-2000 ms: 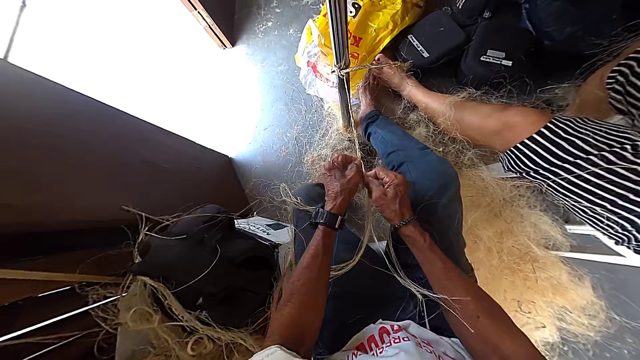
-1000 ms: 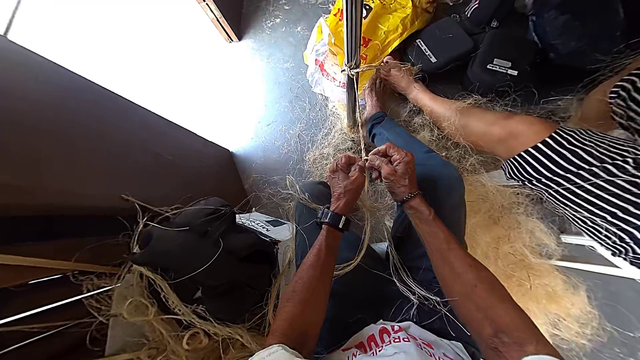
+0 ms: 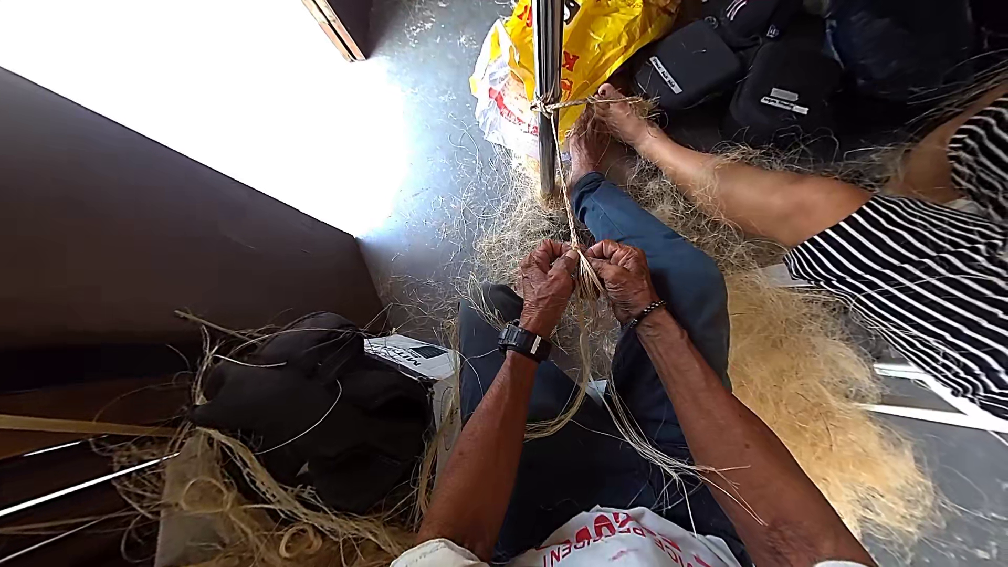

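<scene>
Plant-fibre strands run as a twisted cord (image 3: 568, 201) from a shiny metal pole (image 3: 548, 71) down to my hands. My left hand (image 3: 545, 285), with a black watch on its wrist, pinches the strands from the left. From the right, my right hand (image 3: 624, 282), wearing a dark beaded bracelet, grips them at nearly the same height. Between the hands the strands fan out, and long loose fibre ends (image 3: 642, 441) hang below over my lap. A short cord tied round the pole reaches right to another person's foot (image 3: 622, 114).
A large heap of pale fibre (image 3: 811, 394) lies on the floor at right, beside a person in striped clothing (image 3: 913, 276). Yellow plastic bag (image 3: 606, 47) and black cases (image 3: 689, 67) are at the top. Dark cloth (image 3: 315, 409) and more fibre lie at left.
My hands remain close together on the cord. The strands between them now spread into a visible fan, and my right hand's fingers have shifted on them.
</scene>
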